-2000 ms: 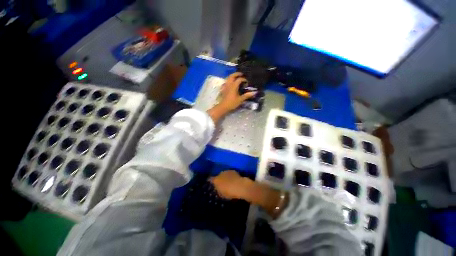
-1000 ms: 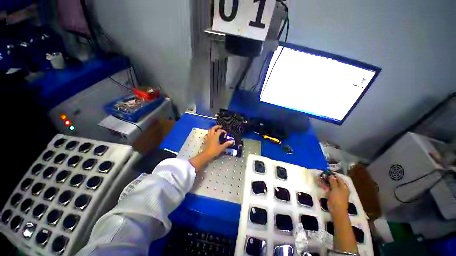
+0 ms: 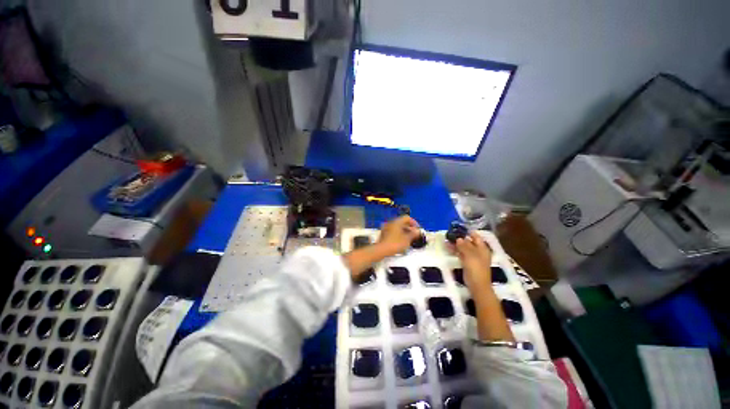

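My left hand (image 3: 400, 235) is over the back edge of the white parts tray (image 3: 384, 339), its fingertips closed on a small dark watch case (image 3: 419, 239). My right hand (image 3: 472, 249) is just to the right, its fingertips on another dark watch case (image 3: 457, 232) at the tray's back row. Rows of dark glossy cases sit in the tray's pockets. The black fixture (image 3: 310, 209) stands on the perforated plate (image 3: 244, 260) with no hand at it; whether it holds a part is not clear.
The marking head (image 3: 280, 53) hangs above the fixture, and a bright monitor (image 3: 428, 104) stands behind. A yellow-and-black tool (image 3: 378, 199) lies behind the plate. Stacked trays (image 3: 64, 321) stand at left, near a blue basket (image 3: 138, 192). A grey-white machine (image 3: 588, 209) stands at right.
My left hand has left the fixture and moved right to the tray's back edge. My right hand, first low over the keyboard, has come up to the tray's back row. The view has shifted right.
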